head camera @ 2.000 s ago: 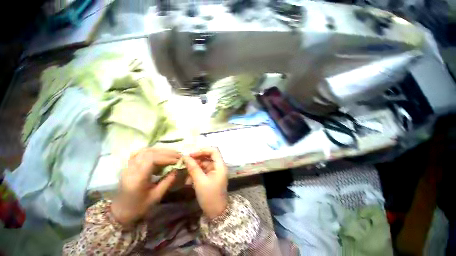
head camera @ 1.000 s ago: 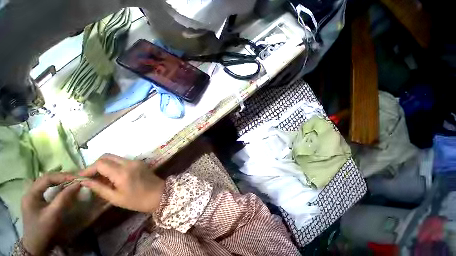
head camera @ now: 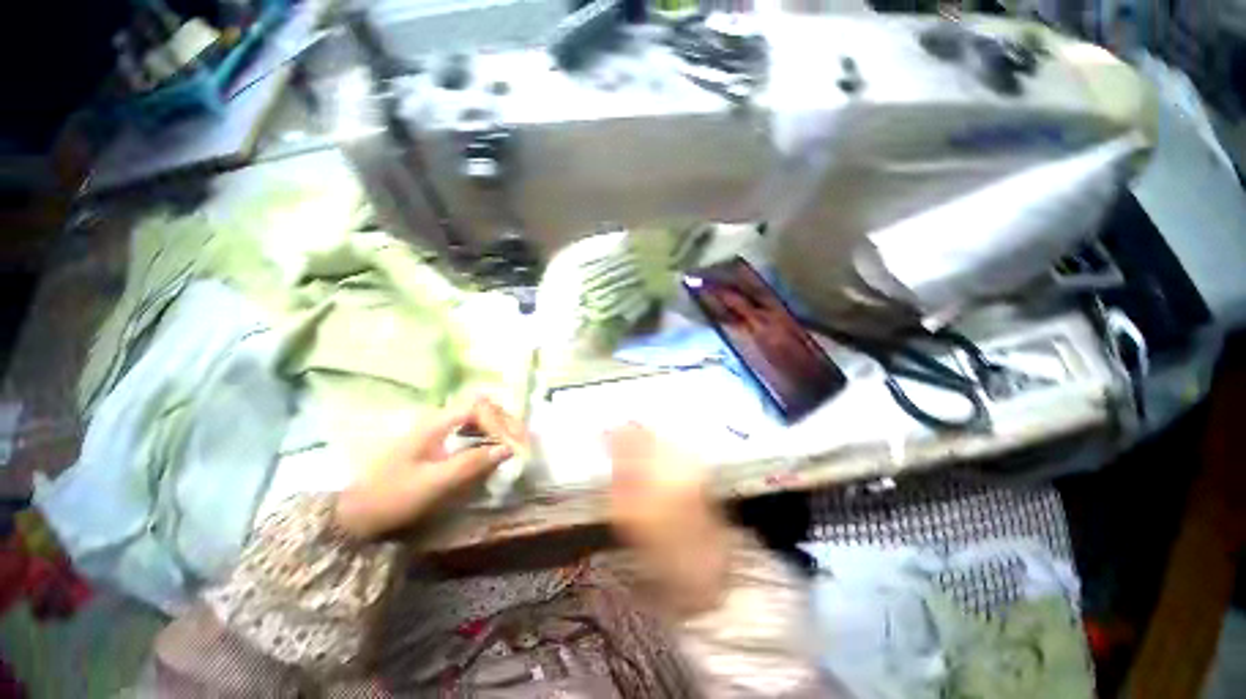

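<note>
My left hand (head camera: 437, 471) is at the table's front edge, fingers closed on a small whitish-green piece (head camera: 506, 473). My right hand (head camera: 666, 512) is apart from it, to the right at the front edge. It is blurred and its fingers cannot be made out. Light green garment panels (head camera: 376, 335) lie bunched on the table left of the needle area, with pale bluish-white fabric (head camera: 205, 410) beside them. The off-white sewing machine (head camera: 615, 164) stands behind. A folded green bundle (head camera: 611, 284) lies right of the foot.
A smartphone (head camera: 768, 339) lies on light blue cloth (head camera: 670, 347) at right. Dark-handled scissors (head camera: 936, 387) lie beyond it. A patterned surface (head camera: 957, 526) at lower right holds white fabric (head camera: 875, 601) and green fabric (head camera: 1018, 649). A blue basket (head camera: 185, 103) is at upper left.
The view swung right, then back left. My hands, together on a small green piece before, are now apart. My right hand has moved away to the right; my left keeps the piece.
</note>
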